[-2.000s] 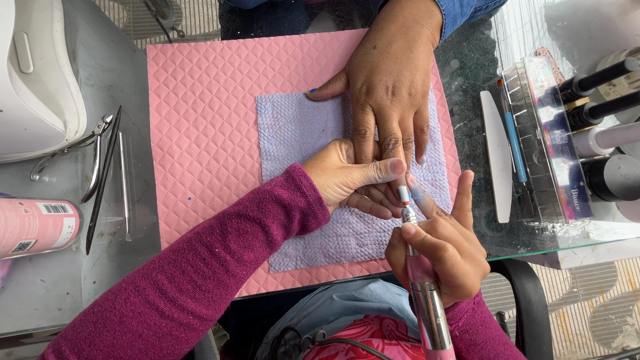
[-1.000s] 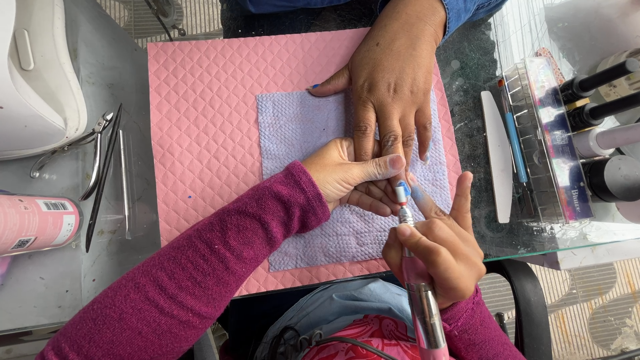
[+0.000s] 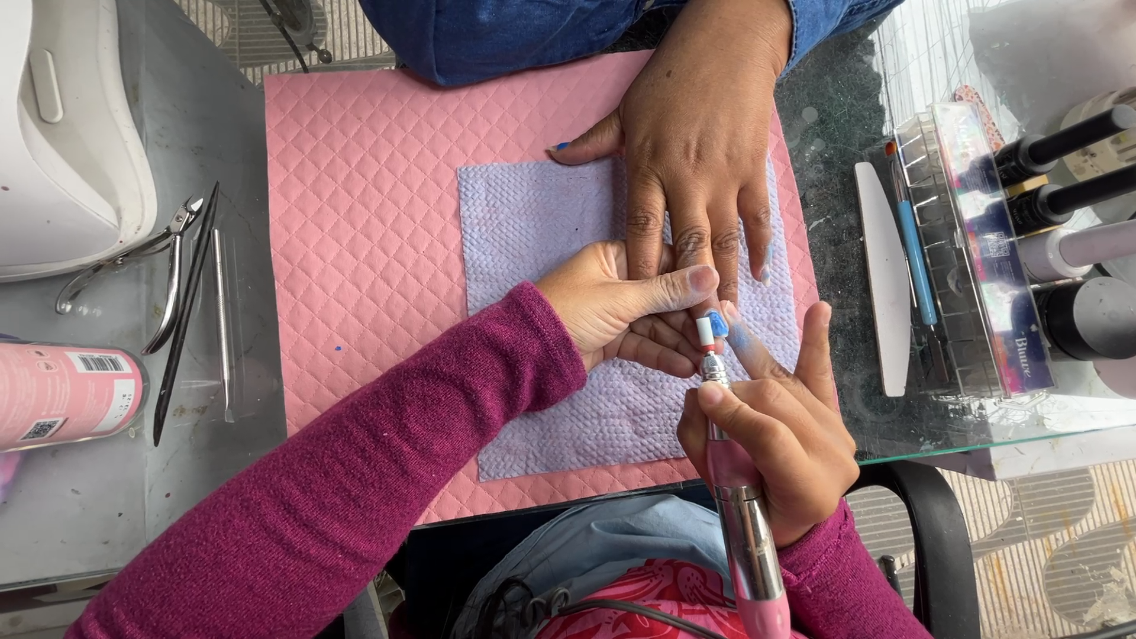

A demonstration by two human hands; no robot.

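My left hand [image 3: 635,306] grips the fingers of the other person's hand [image 3: 706,133], with my thumb on top of one finger. In my right hand [image 3: 781,426] is a pink and silver electric nail drill [image 3: 741,515]. Its white cylindrical bit [image 3: 705,330] is at the edge of a fingernail with blue polish [image 3: 717,323]; whether it touches cannot be told. Blue dust marks my right index finger. Below the hands lies a lilac textured towel [image 3: 550,435] on a pink quilted mat [image 3: 355,213]. The other person's thumbnail also bears some blue.
On the left are cuticle nippers [image 3: 173,248], black tweezers [image 3: 186,311], a metal pusher [image 3: 222,319], a pink can [image 3: 67,390] and a white device [image 3: 71,151]. On the right lie a nail file [image 3: 885,275], a blue-handled brush [image 3: 916,257], a clear rack [image 3: 958,257] and several bottles [image 3: 1074,200].
The other person's denim sleeve has come further over the mat's far edge. My left hand keeps its hold on the fingers, and the drill stays in my right hand.
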